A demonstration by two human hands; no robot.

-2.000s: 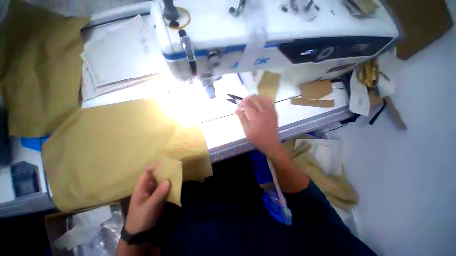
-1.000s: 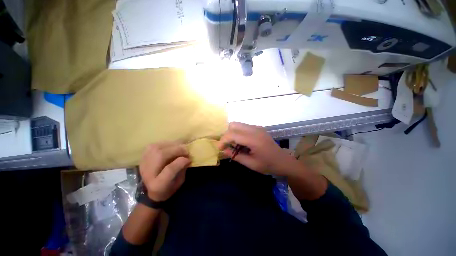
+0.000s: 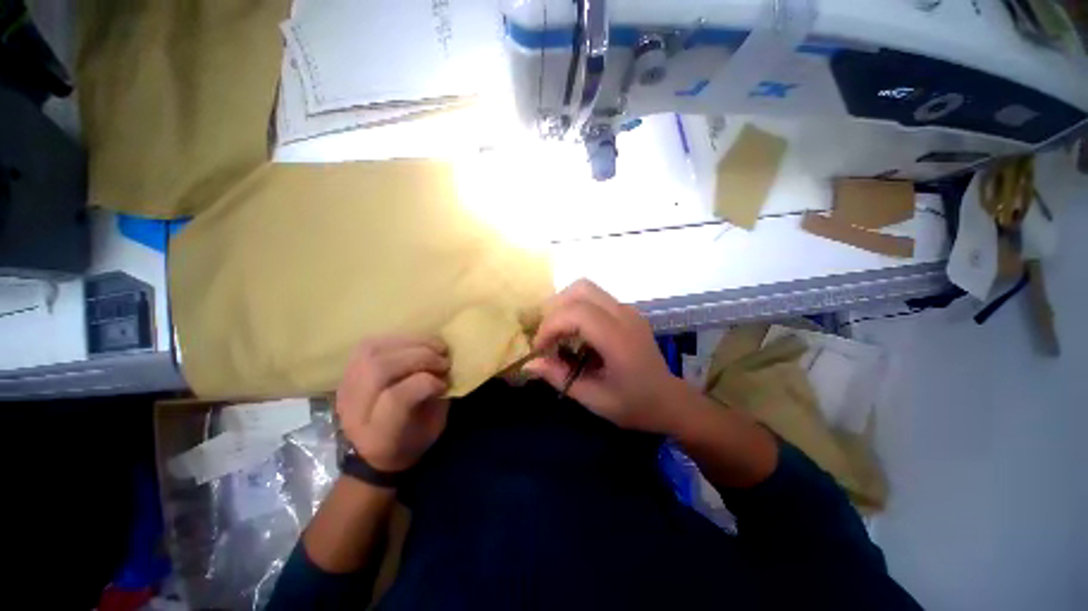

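Note:
A large tan garment panel [image 3: 346, 263] lies on the white table, its right part washed out by the lamp. A small tan piece [image 3: 487, 346] is at the panel's front edge. My left hand [image 3: 394, 400] pinches the small piece's left side. My right hand [image 3: 603, 358] is at its right edge and holds the dark thread snips [image 3: 578, 368], partly hidden by the fingers. The sewing machine's needle area [image 3: 600, 149] is behind, above the table, with nothing visible under it but glare.
White paper patterns [image 3: 370, 60] and another tan cloth [image 3: 179, 102] lie at the back left. Small cut pieces [image 3: 752, 176] lie right of the needle. Yellow-handled scissors [image 3: 1008, 191] are at the far right. A cardboard box [image 3: 179, 501] with clear plastic bags is below left.
My right hand has come from beside the needle with the snips to the small piece. My left hand has brought the small piece up against the panel's front edge. The view has shifted.

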